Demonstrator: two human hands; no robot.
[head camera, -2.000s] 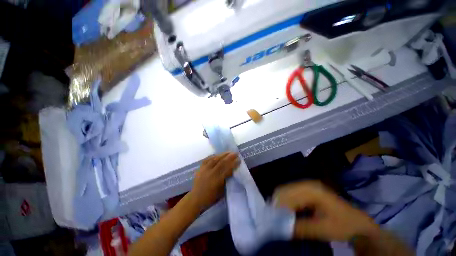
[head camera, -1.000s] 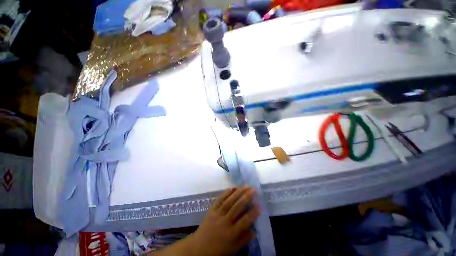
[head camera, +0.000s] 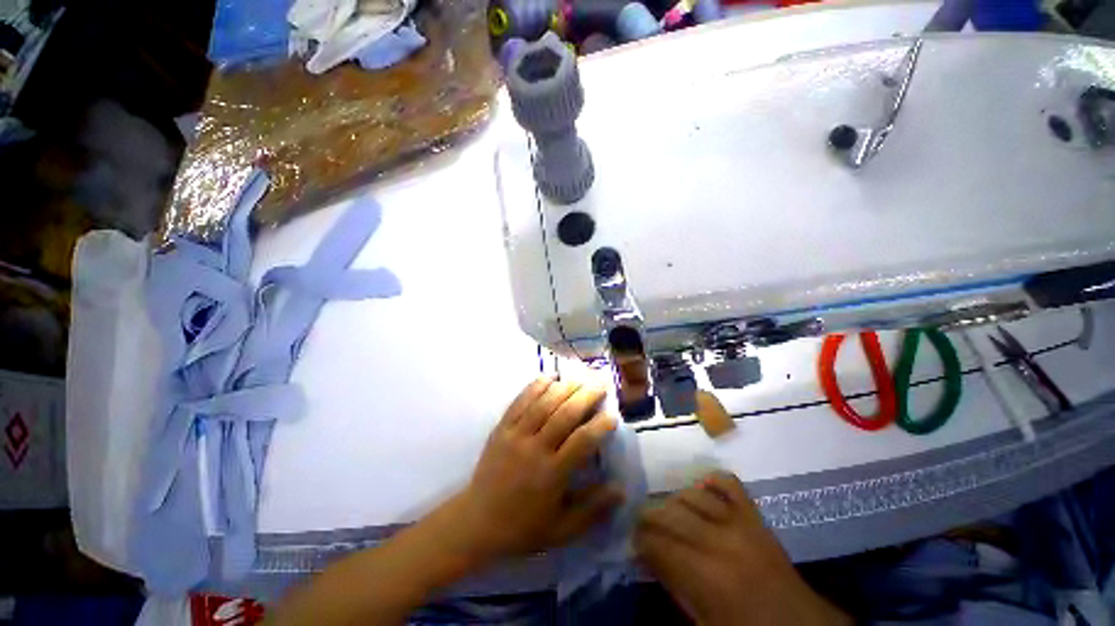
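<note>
A light-blue cloth strip (head camera: 621, 471) lies below the needle area of the white sewing machine (head camera: 734, 208), running down over the table's front edge. My left hand (head camera: 538, 459) lies over the strip's left side, fingertips close to the presser foot area (head camera: 636, 397), pressing it to the table. My right hand (head camera: 703, 538) is at the strip's right side near the measuring tape edge, fingers curled; its grip on the cloth is partly hidden and slightly blurred. A small tan tab (head camera: 714, 416) stands right of the presser foot.
A heap of light-blue strips (head camera: 232, 367) lies at the left beside a white tray (head camera: 104, 416). Red and green scissors (head camera: 893, 382), a thin white stick (head camera: 1005, 389) and snips (head camera: 1031, 367) lie right. A shiny brown package (head camera: 342, 122) is behind left. Thread cones (head camera: 636, 22) stand behind the machine.
My left hand has moved up to the needle area with the strip. My right hand, out of sight a second ago, is back beside it. The view has tilted over the machine head.
</note>
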